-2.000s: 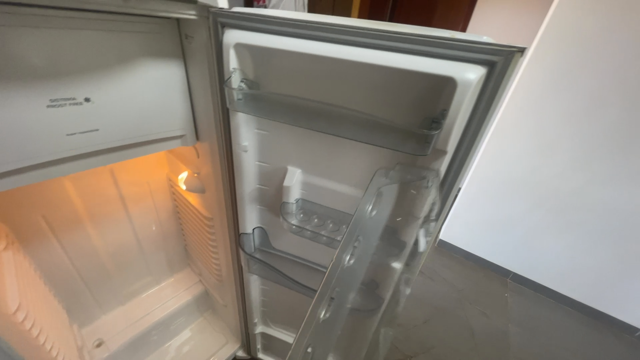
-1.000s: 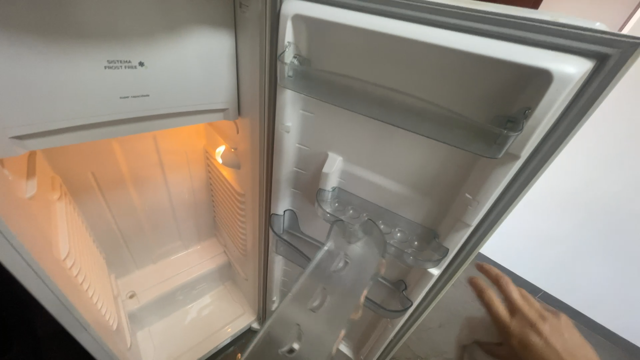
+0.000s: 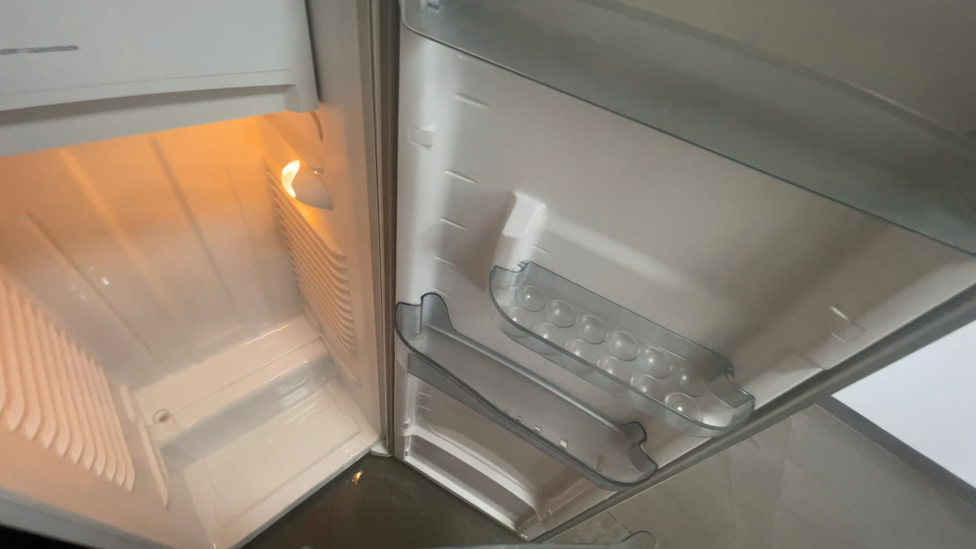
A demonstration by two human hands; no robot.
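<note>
Neither my left hand nor my right hand shows in the head view now. The refrigerator door (image 3: 648,198) stands open on the right. Across its upper part runs a clear plastic door shelf (image 3: 686,107). Lower down, a clear egg tray (image 3: 621,347) with round hollows is fixed to the door, and below and left of it sits a smaller clear door shelf (image 3: 526,396). A sliver of clear plastic (image 3: 602,543) crosses the bottom edge; most of it is out of frame.
On the left is the refrigerator's inner compartment (image 3: 183,267), with ribbed side walls and a lit lamp (image 3: 293,179). A white panel (image 3: 145,53) hangs over it. The grey tiled floor (image 3: 732,480) and a white wall (image 3: 923,396) lie beyond the door.
The long clear shelf that crossed in front of the door has dropped mostly out of view. A hand seen at lower right one second ago is gone. The view is closer to the door.
</note>
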